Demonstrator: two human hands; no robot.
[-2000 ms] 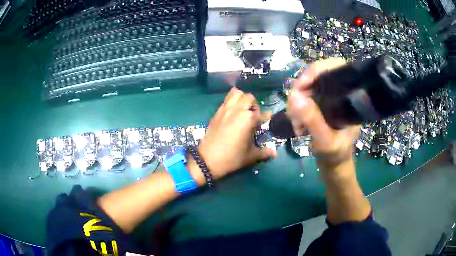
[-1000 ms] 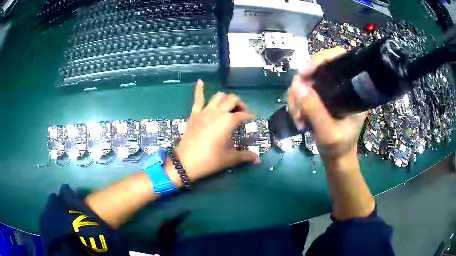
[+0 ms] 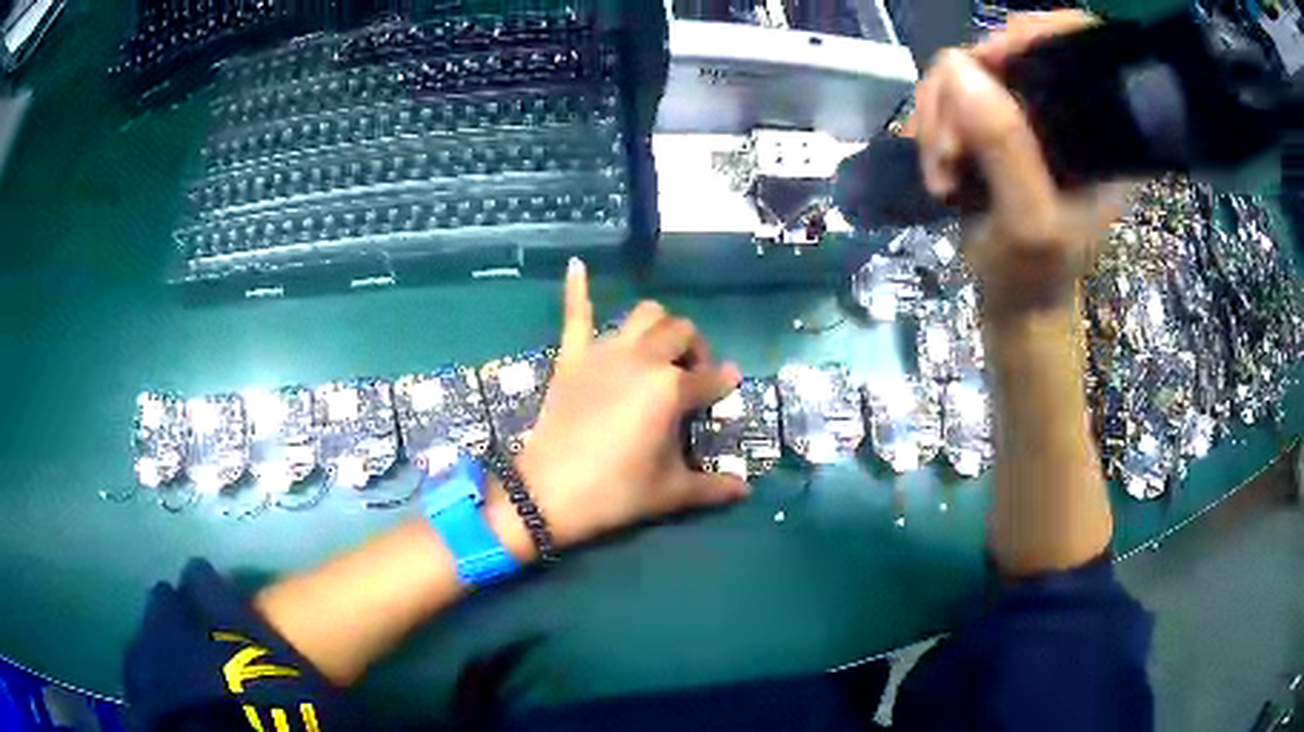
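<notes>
A row of circuit boards [image 3: 824, 415] lies on the green mat. My left hand [image 3: 622, 415] is over the row, with thumb and a fingertip at the bottom and top edges of one board [image 3: 744, 429] and the index finger pointing away. Boards under the palm are hidden. My right hand [image 3: 1015, 172] is shut on a thick black electric screwdriver [image 3: 1094, 107], raised and tilted. Its front end is by the metal pick-up plate of the white screw feeder [image 3: 779, 86]. The bit is too blurred to make out.
Clear blister trays [image 3: 408, 165] with many pockets lie behind the row at left. A big heap of boards [image 3: 1194, 315] lies at right, partly behind my right forearm. More boards [image 3: 901, 279] lie between feeder and heap. The mat's curved edge [image 3: 887, 658] is nearest me.
My right hand with the screwdriver has moved up and away from the row to the feeder. My left hand moved left along the row earlier, then stayed at about the same board.
</notes>
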